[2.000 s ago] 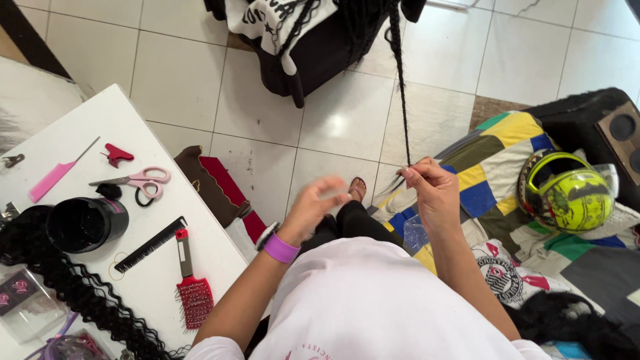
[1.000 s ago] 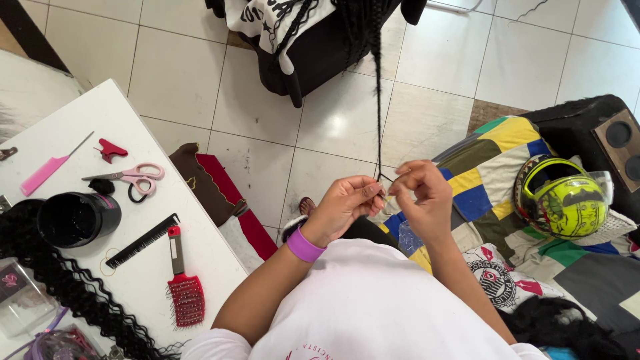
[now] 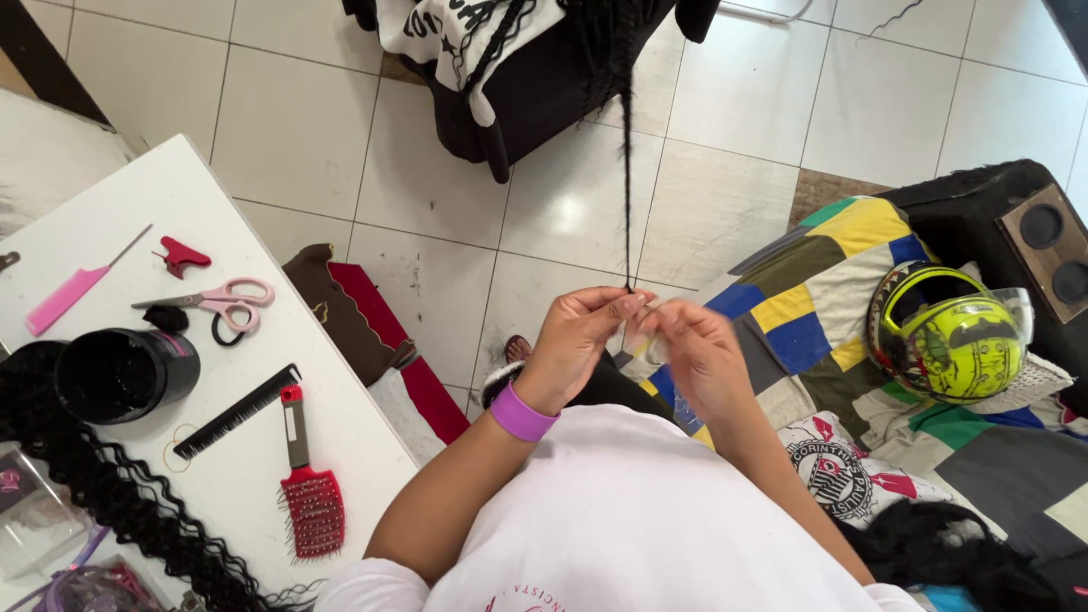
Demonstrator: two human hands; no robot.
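Observation:
A thin black braid (image 3: 627, 187) runs down, taut, from the dark hair of a person seated in a black chair (image 3: 510, 119) at the top. Its lower end is pinched between the thumb and fingers of my left hand (image 3: 582, 336), which has a purple band on the wrist. Close on the right, my right hand (image 3: 701, 353) is blurred, its fingertips bent together near the braid's tip. Whether those fingertips hold any strands is too blurred to tell.
A white table (image 3: 229, 527) at left bears a pink tail comb (image 3: 68, 297), red clip (image 3: 183, 255), pink-handled scissors (image 3: 225, 297), black jar (image 3: 119, 374), black comb (image 3: 238, 412), red hairbrush (image 3: 314, 510) and curly black hair (image 3: 127, 493). A helmet (image 3: 956, 340) rests on a patchwork cover (image 3: 816, 272) at right.
My left hand, apart from the braid two seconds ago, has come up to its lower end. The right hand held that end then; it has since shifted beside the left.

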